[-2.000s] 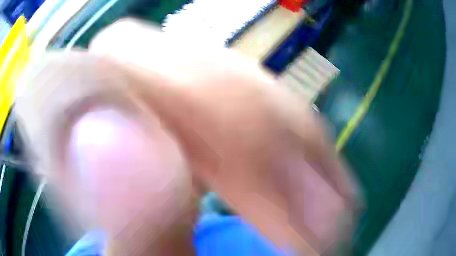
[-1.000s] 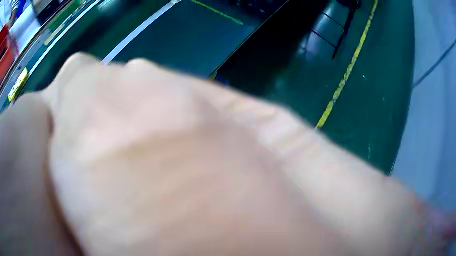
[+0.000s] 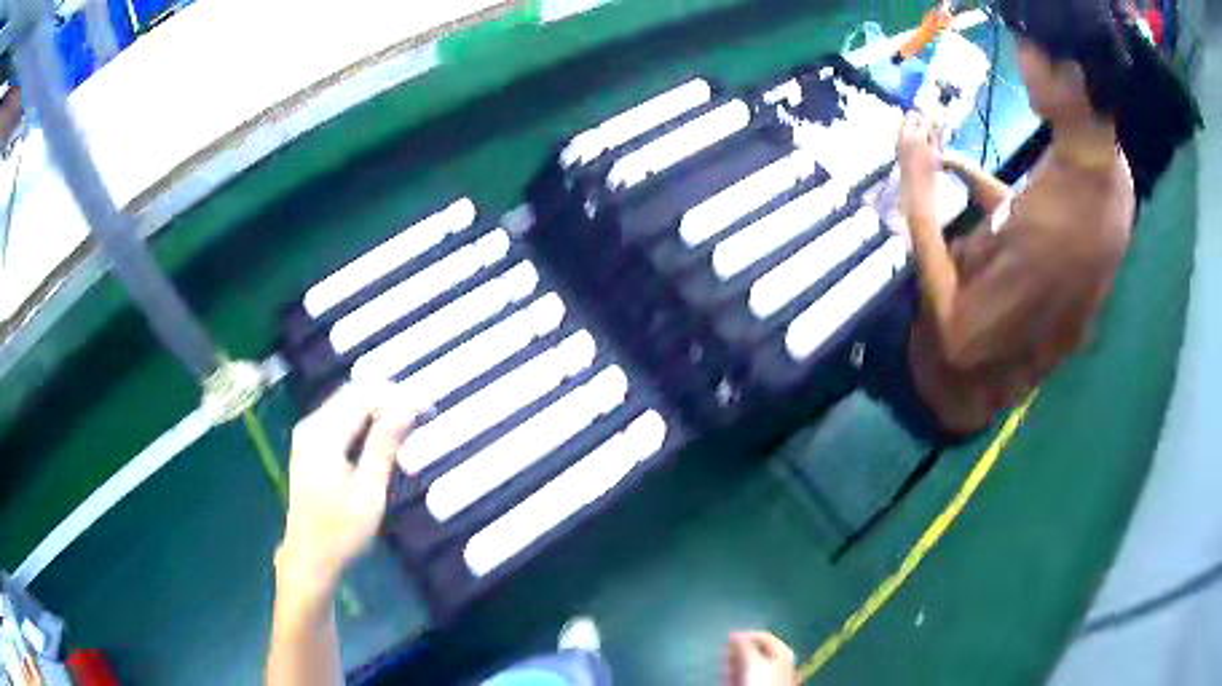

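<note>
A black grooved tray (image 3: 449,590) holds several white tubes (image 3: 570,489) in parallel slanted rows on the green bench. My left hand (image 3: 335,469) is at the tray's left edge, palm down, with bent fingers at the left end of one white tube. Whether it grips that tube cannot be told. My right hand (image 3: 760,659) is low in the picture, small and cut off by the bottom edge, away from the tray; its fingers look curled and their hold is unclear.
A second black tray (image 3: 657,241) with white tubes adjoins to the right, with loose white pieces (image 3: 858,127) beyond. A person (image 3: 1032,282) sits at the right, hands near an orange screwdriver (image 3: 925,34). A grey pole (image 3: 114,215) crosses the left. Yellow-lined green floor lies below.
The view has swung from floor and blurred close-up hands to the bench with trays. The hands have moved away from the camera and apart; the left is now at the tray.
</note>
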